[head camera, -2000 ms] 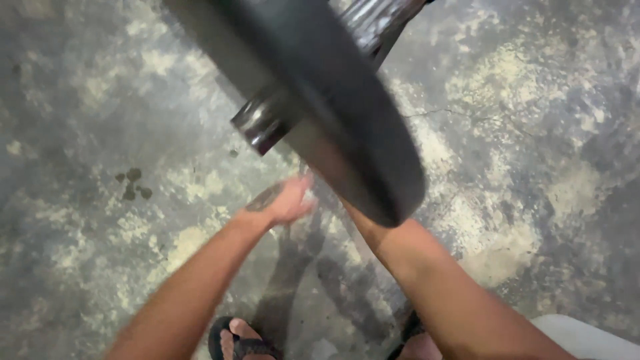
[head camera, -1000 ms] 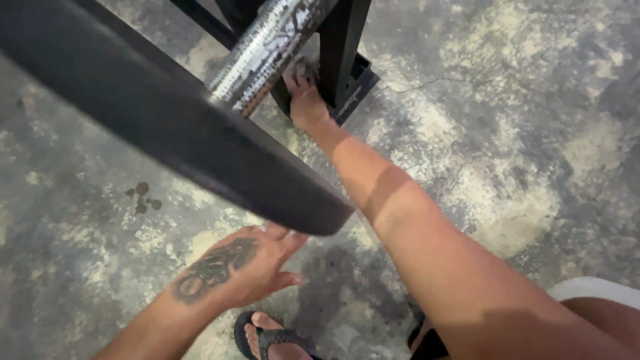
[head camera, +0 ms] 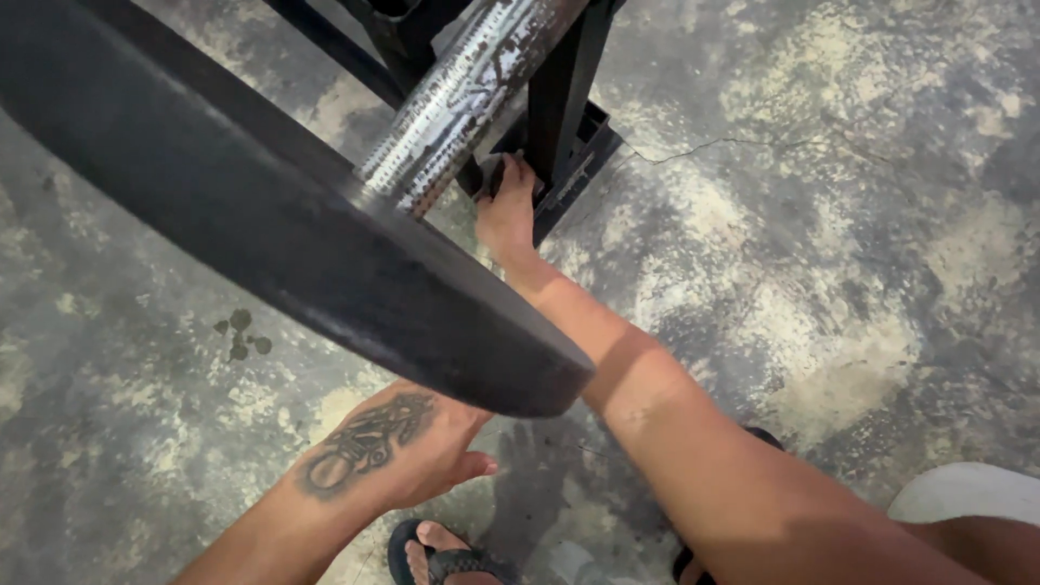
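A large black weight plate (head camera: 268, 219) spans the left and middle of the view, mounted on a worn, scratched metal bar sleeve (head camera: 471, 97). My left hand (head camera: 406, 447), tattooed on its back, is under the plate's lower edge; its thumb points right and its fingertips are hidden by the plate. Beyond the plate, my right hand (head camera: 512, 203) reaches down to the foot of a black metal frame (head camera: 561, 89). A greyish cloth (head camera: 490, 175) shows at its fingers, pressed against the frame's base.
The frame's base (head camera: 577, 179) rests on the stained concrete floor (head camera: 812, 260). Another dark frame bar (head camera: 341, 49) runs across the top left. My feet in black sandals (head camera: 463, 565) are at the bottom edge. Part of a white object (head camera: 967, 491) shows at the lower right.
My right hand, hidden behind the plate two seconds ago, shows at the frame's base one second ago and now. The frame's foot has come into view since the first frame as the view shifted.
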